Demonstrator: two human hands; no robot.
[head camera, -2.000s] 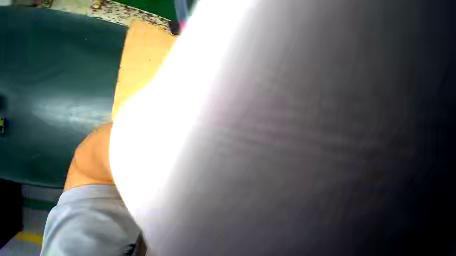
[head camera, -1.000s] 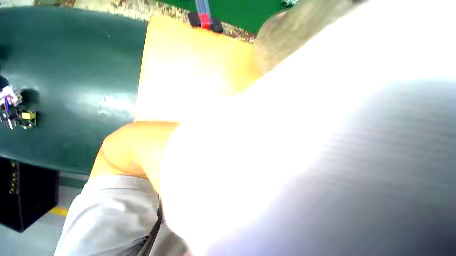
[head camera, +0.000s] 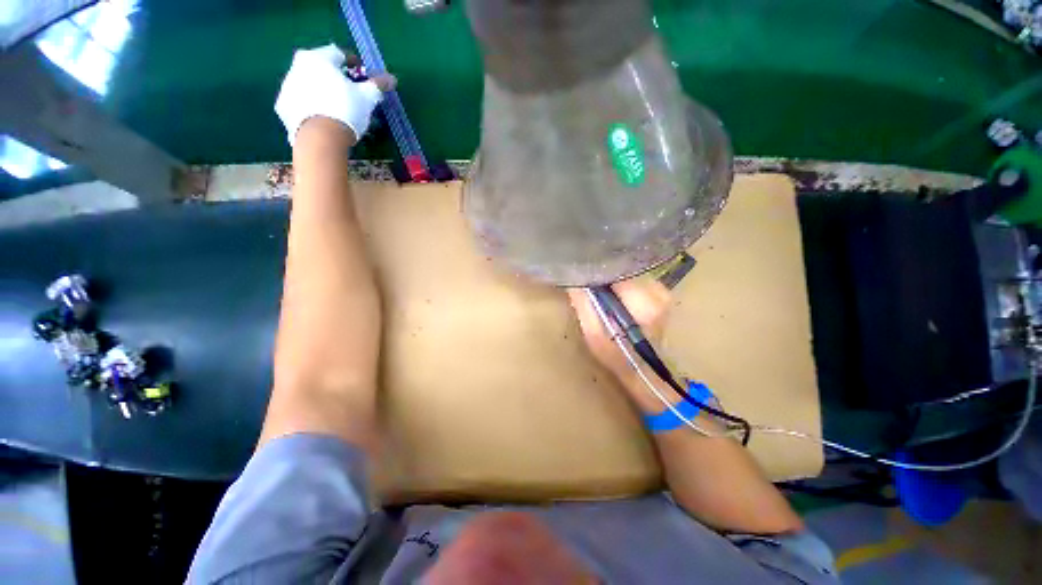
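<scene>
My left hand (head camera: 326, 94), in a white glove with bare fingertips, reaches over the green surface beyond the cardboard sheet (head camera: 480, 389). Something small and dark shows at its fingertips; I cannot tell whether it is held. My bare right hand (head camera: 626, 326) is shut on the black soldering iron (head camera: 617, 314) above the cardboard. Its fingertips and the iron's tip are hidden under the translucent hood (head camera: 594, 171). A thin whitish tube (head camera: 623, 349) and a dark cord run along the iron. A blue band (head camera: 682, 408) is on my right wrist.
Piled assemblies (head camera: 97, 354) lie on the dark bench at left. A blue-grey strap (head camera: 389, 97) crosses the green surface beside my left hand. A small tray (head camera: 678, 271) shows at the hood's rim. A black box (head camera: 920, 303) stands at right, with more parts (head camera: 1003, 133) beyond.
The bright pale blur that covered most of the view is gone. Both hands, the hood and the cardboard now show. My left forearm now reaches forward to the green surface.
</scene>
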